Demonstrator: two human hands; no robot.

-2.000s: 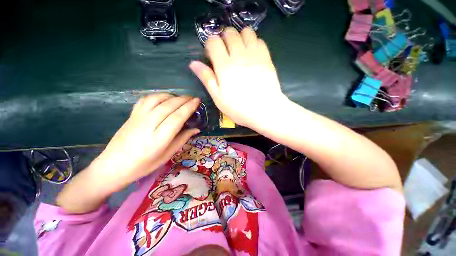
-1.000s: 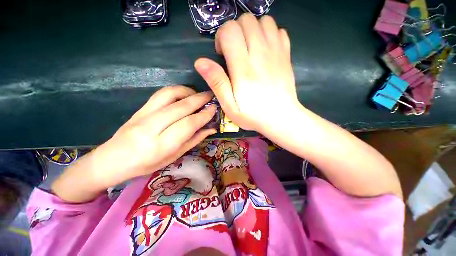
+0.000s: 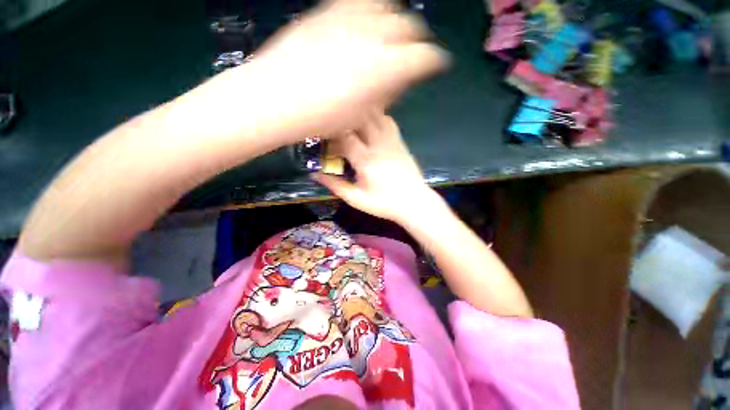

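My right hand (image 3: 380, 170) is near the bench's front edge, its fingers around a small dark shiny plastic unit (image 3: 310, 154) with a yellow binder clip (image 3: 333, 166) on its right side. The unit is partly hidden by the fingers and my left forearm. My left hand (image 3: 356, 60) is raised and blurred above it, reaching across to the right; whether it holds anything cannot be told. More dark shiny units (image 3: 231, 58) lie on the bench behind my left forearm, mostly hidden.
A pile of pink, blue and yellow binder clips (image 3: 552, 84) lies on the dark green bench mat (image 3: 456, 128) to the right. More blurred clips lie at the far right. Below the bench edge at right is a brown cardboard box (image 3: 560, 264) with a white sheet (image 3: 680, 275) inside.
My left hand has let go of the unit and moved up and right across the bench. My right hand has come back from the far units to the unit with the yellow clip.
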